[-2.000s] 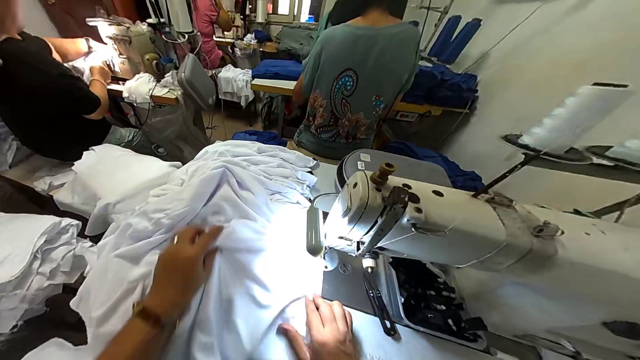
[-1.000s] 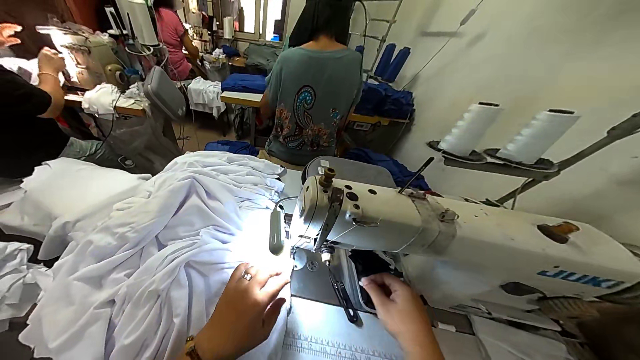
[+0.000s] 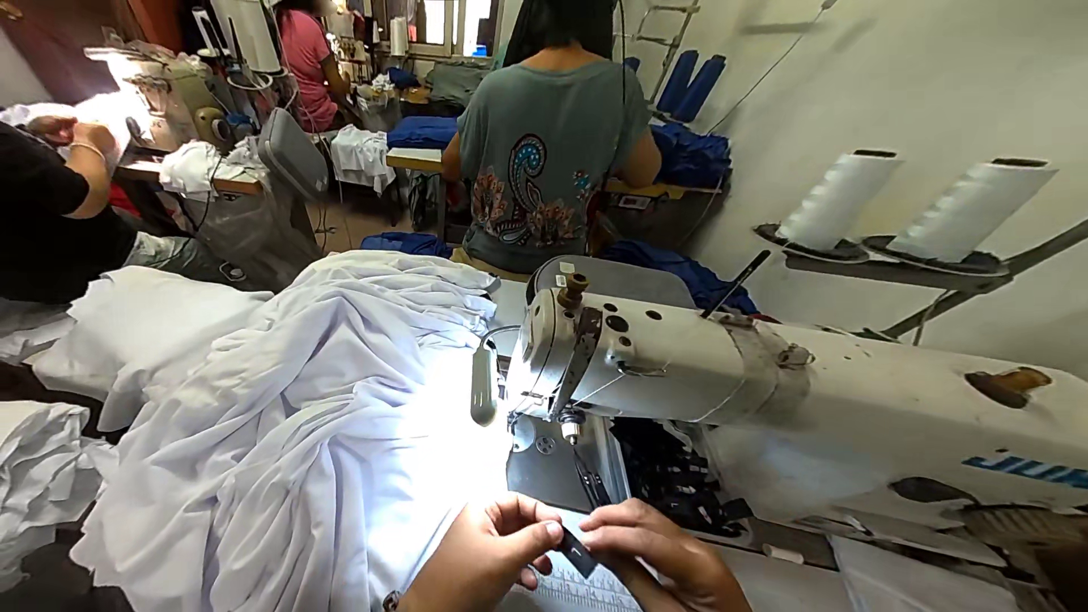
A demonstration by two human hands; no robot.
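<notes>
Both hands meet in front of the Juki sewing machine (image 3: pixel 646 357), near the bottom of the view. Between thumb and fingers, my left hand (image 3: pixel 501 544) pinches a small black fabric label (image 3: pixel 578 552). My right hand (image 3: pixel 654 552) has its fingertips at the label's other side. White fabric (image 3: pixel 314 425) lies heaped left of the needle area, lit by a small lamp (image 3: pixel 484 387). Thread snips (image 3: pixel 588 480) rest on the machine bed just beyond my hands. A tray of black labels (image 3: pixel 680 480) sits under the machine arm. A printed ruler scale (image 3: pixel 586 591) shows below my hands.
Two white thread cones (image 3: pixel 837 200) stand on holders at the right. A person in a grey-green shirt (image 3: pixel 548 161) sits ahead, back turned. Another person (image 3: pixel 51 187) works at a machine at the far left. More white cloth (image 3: pixel 42 484) lies at the left edge.
My right hand has moved from the tray of black labels toward my left hand, and a black label now shows between them. Two seconds ago, my left hand was on the white fabric.
</notes>
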